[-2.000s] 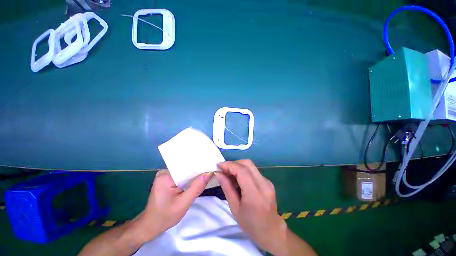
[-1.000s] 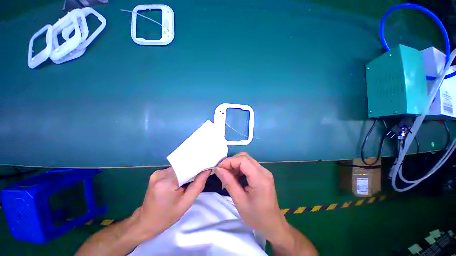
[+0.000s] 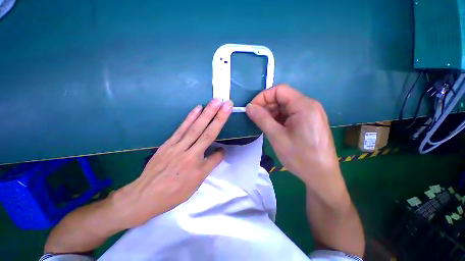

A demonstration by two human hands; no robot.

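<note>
A white plastic frame [image 3: 221, 76] lies on the green mat in front of me, with a thin pale wire [image 3: 239, 85] faintly visible across its opening. My left hand [image 3: 178, 158] has its fingertips pressed on the frame's lower left corner. A white sheet [image 3: 247, 153] hangs beside its thumb, seemingly held by this hand; the grip is partly hidden. My right hand [image 3: 295, 127] has its thumb and finger pinched together at the frame's lower edge, right of the left fingertips. Whether a small piece is between them cannot be seen.
A green equipment box [image 3: 438, 38] stands at the upper right, with cables [image 3: 446, 117] hanging below it. A cardboard box [image 3: 375, 137] and a blue stool [image 3: 30, 196] are below the bench edge. Part of a white object [image 3: 5, 7] shows at the upper left corner.
The view has shifted closer to the frame. My hands have moved forward from the sheet to the frame's lower edge. The left fingers have straightened onto it, and the sheet now hangs below.
</note>
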